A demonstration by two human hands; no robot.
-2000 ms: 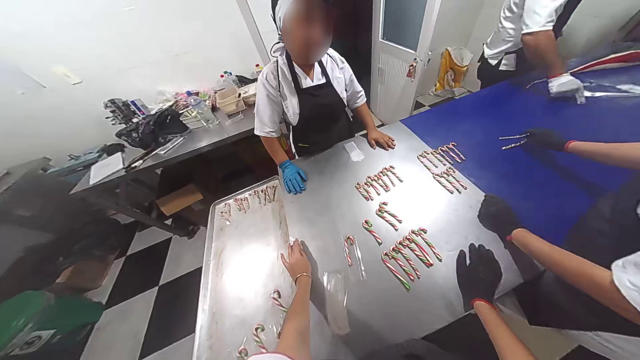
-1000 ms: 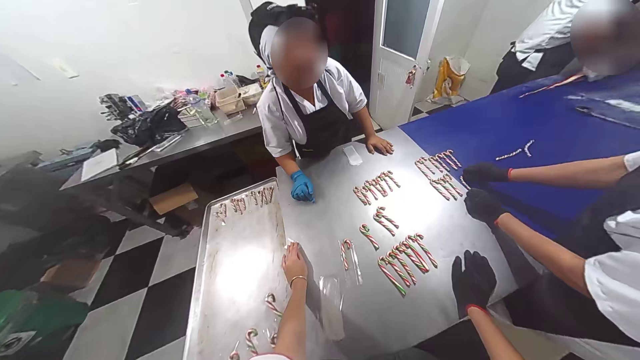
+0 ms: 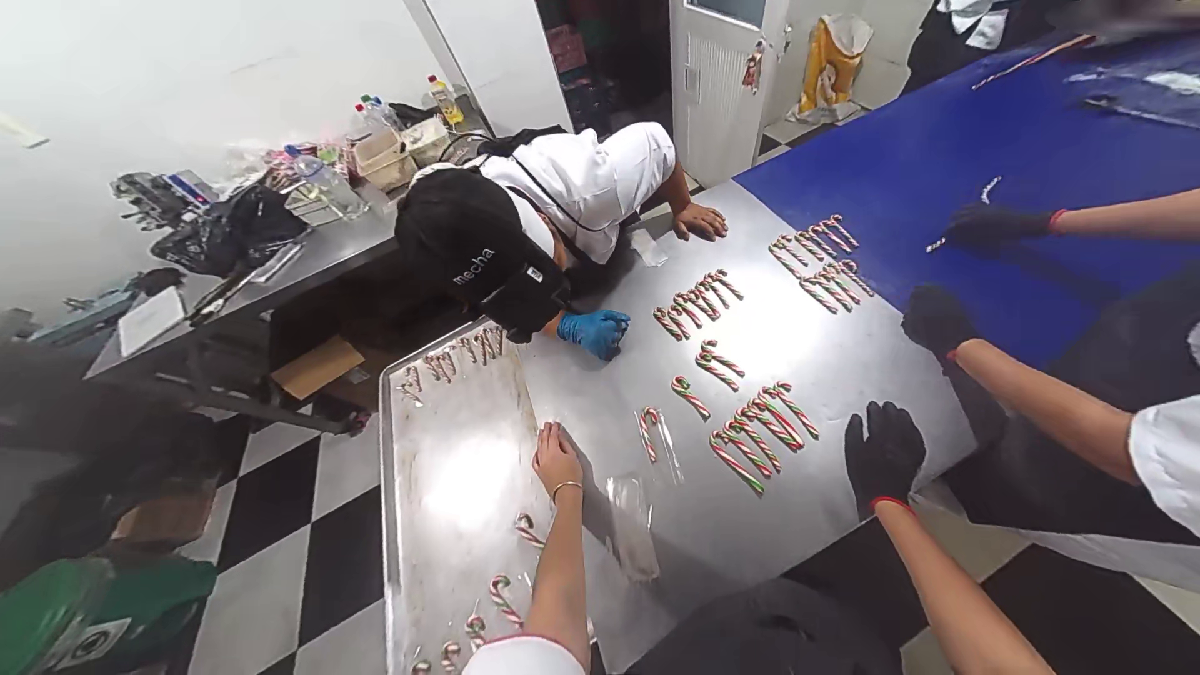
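Note:
My left hand [image 3: 558, 459], bare and with a bracelet, lies at the border between the metal tray [image 3: 386, 478] and the metal tabletop [image 3: 712, 548], holding nothing visible. My right hand [image 3: 886, 455], in a black glove, rests spread on the tabletop at the right. Between them lie a striped candy cane [image 3: 649, 436] beside a clear wrapper [image 3: 671, 450], a flat clear plastic sleeve [image 3: 633, 530], and a group of red, green and white candy canes [image 3: 764, 431]. More groups [image 3: 698, 305] lie farther back. Wrapped canes [image 3: 504, 600] lie in the tray beside my left forearm.
A co-worker in a black cap [image 3: 478, 248] leans over the far side, a blue-gloved hand [image 3: 595, 333] on the tabletop. Another co-worker's black-gloved hands [image 3: 998, 225] are at the blue surface [image 3: 900, 159] on the right. A cluttered side table [image 3: 347, 239] stands left.
The co-worker opposite has bent down over the table, head lowered toward the tray. The co-worker at the right has one gloved hand back out over the blue surface. My hands have stayed about where they were.

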